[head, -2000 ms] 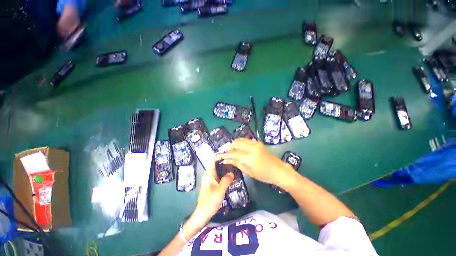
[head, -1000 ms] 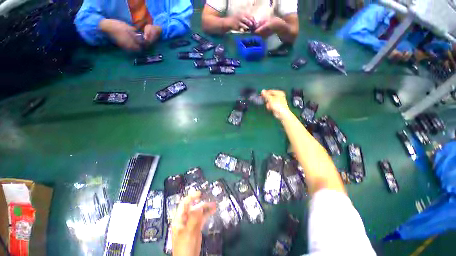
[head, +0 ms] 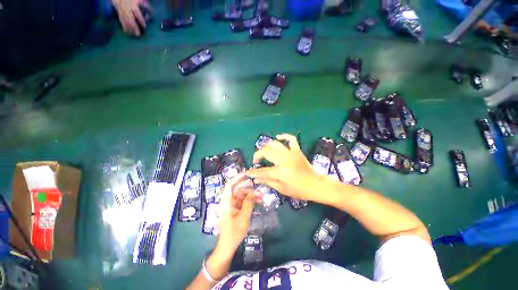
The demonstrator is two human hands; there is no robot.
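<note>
My left hand (head: pixel 234 212) is low in the centre, its fingers closed around a small pale, translucent piece (head: pixel 244 184). My right hand (head: pixel 287 170) reaches over from the right, its fingertips meeting the left ones at this piece; whether they grip anything is hidden. Open black phone housings with silvery-blue boards lie around and partly under the hands, such as one to the left (head: pixel 190 195) and one at lower right (head: pixel 326 233). Another phone (head: pixel 253 248) lies close to my body. A long white strip sheet with black lines (head: pixel 162 198) lies left of the phones.
A crumpled clear bag (head: pixel 120 209) and an open cardboard box (head: pixel 68 209) with a red-and-white packet (head: pixel 45 218) are at left. Phones are piled at right (head: pixel 381 120) and scattered on the green belt (head: pixel 195 61). A person's hand (head: pixel 130 14) is across the bench.
My right hand has come back from the far belt to my left hand. A phone now lies farther out on the belt, apart from that hand. The view has tilted downward.
</note>
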